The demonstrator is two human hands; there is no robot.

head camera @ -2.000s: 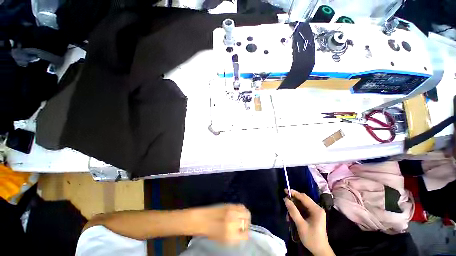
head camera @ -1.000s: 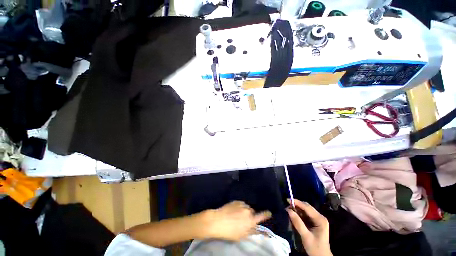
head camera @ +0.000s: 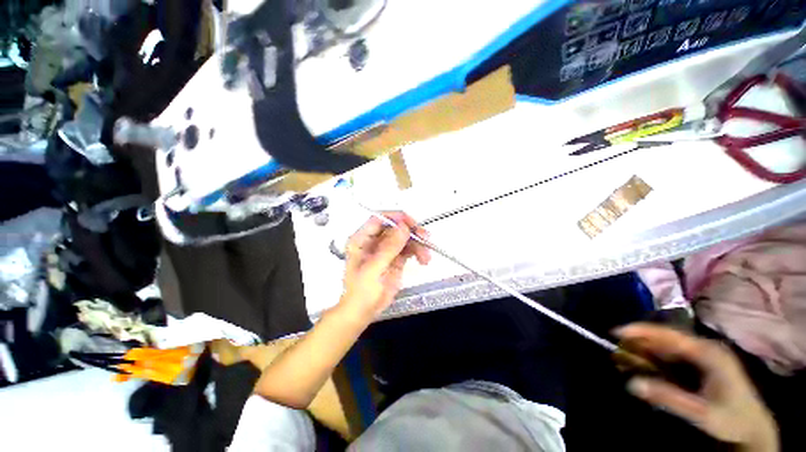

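A screwdriver [head camera: 521, 298] with a long thin steel shaft runs slantwise from the needle area toward the lower right. My left hand [head camera: 380, 260] pinches the shaft near its tip, over the table just below the needle area. My right hand [head camera: 707, 384] is at the handle end, its fingers around the handle, somewhat blurred. The white sewing machine [head camera: 389, 71] has a blue stripe, and its presser foot area [head camera: 309, 205] is just left of the shaft's tip. Whether the tip touches any part cannot be told.
Red-handled scissors [head camera: 764, 131] and thread snips [head camera: 636, 132] lie right of the needle area. A small brown rectangle [head camera: 616, 207] lies near the table's front edge. Dark fabric [head camera: 243, 278] lies at the left, partly under the machine head. Pink cloth [head camera: 751, 287] lies at the right.
The view has moved closer to the machine and tilted. The screwdriver has been raised from the lap to the needle area. My left hand has taken hold of its shaft; my right hand has moved right.
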